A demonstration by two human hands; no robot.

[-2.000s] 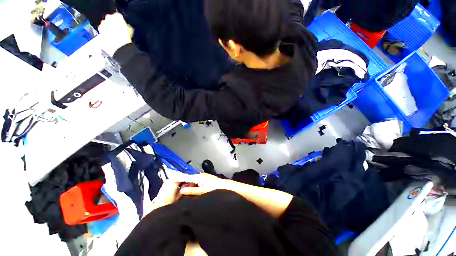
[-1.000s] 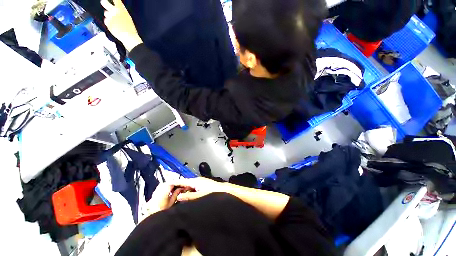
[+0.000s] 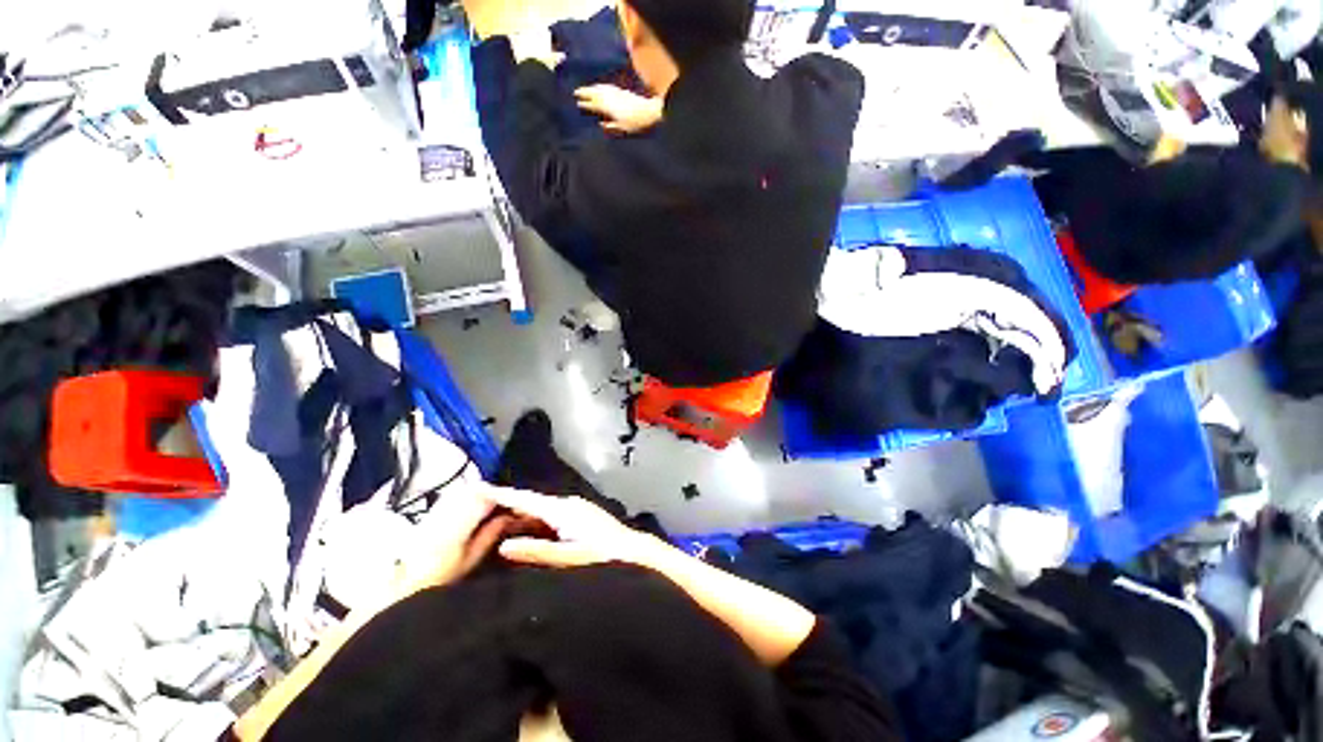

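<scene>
My left hand (image 3: 467, 534) and my right hand (image 3: 578, 531) are clasped together in front of my body at the lower middle. Their fingers are folded in, and no held object shows; the inside of the clasp is hidden. White and navy garment pieces (image 3: 312, 384) lie heaped just left and ahead of my hands. A pile of navy garments (image 3: 849, 616) lies to the right of my right forearm.
A person in black (image 3: 711, 218) sits ahead on a red stool (image 3: 704, 406). Blue crates (image 3: 1016, 232) with garments stand right. Another red stool (image 3: 124, 432) is left, below a white sewing table (image 3: 247, 181). Another person (image 3: 1190, 203) is at the upper right. Dark scraps litter the floor.
My view has shifted, showing more area ahead. The person ahead now faces away, bent over the far table, and the large navy cloth is no longer held up. My hands stay clasped.
</scene>
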